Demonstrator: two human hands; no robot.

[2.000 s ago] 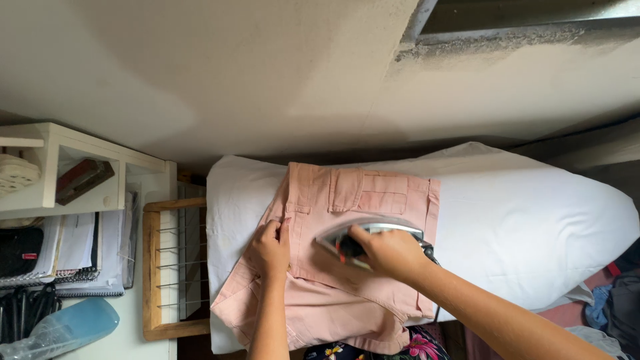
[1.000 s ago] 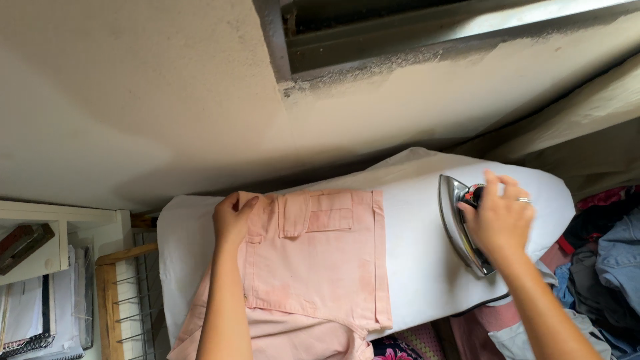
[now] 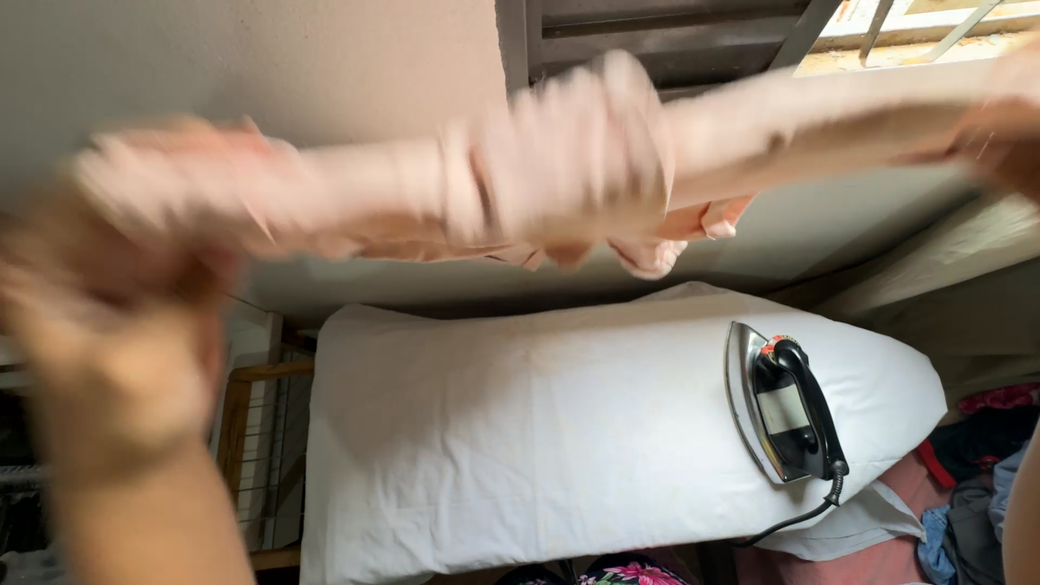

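Observation:
Both hands hold a pink garment (image 3: 561,179) stretched out in the air above the ironing board, blurred by motion. My left hand (image 3: 122,301) grips its left end, and my right hand (image 3: 1003,146) grips the other end at the right edge of the view. Below, the ironing board with its white cover (image 3: 504,431) shows its whole top. A clothes iron (image 3: 788,406) with a black handle and a metal soleplate rests near the board's right end, its cord trailing off the near edge.
A wooden rack with wire bars (image 3: 252,455) stands left of the board. Behind it are the wall (image 3: 390,73) and a window frame (image 3: 650,36). Piled clothes (image 3: 967,520) lie at the lower right. Floral fabric (image 3: 634,571) shows at the bottom edge.
The pink garment, flat on the board before, is now lifted in both hands. My right hand has let go of the iron, which stays on the board's right part. The view has shifted.

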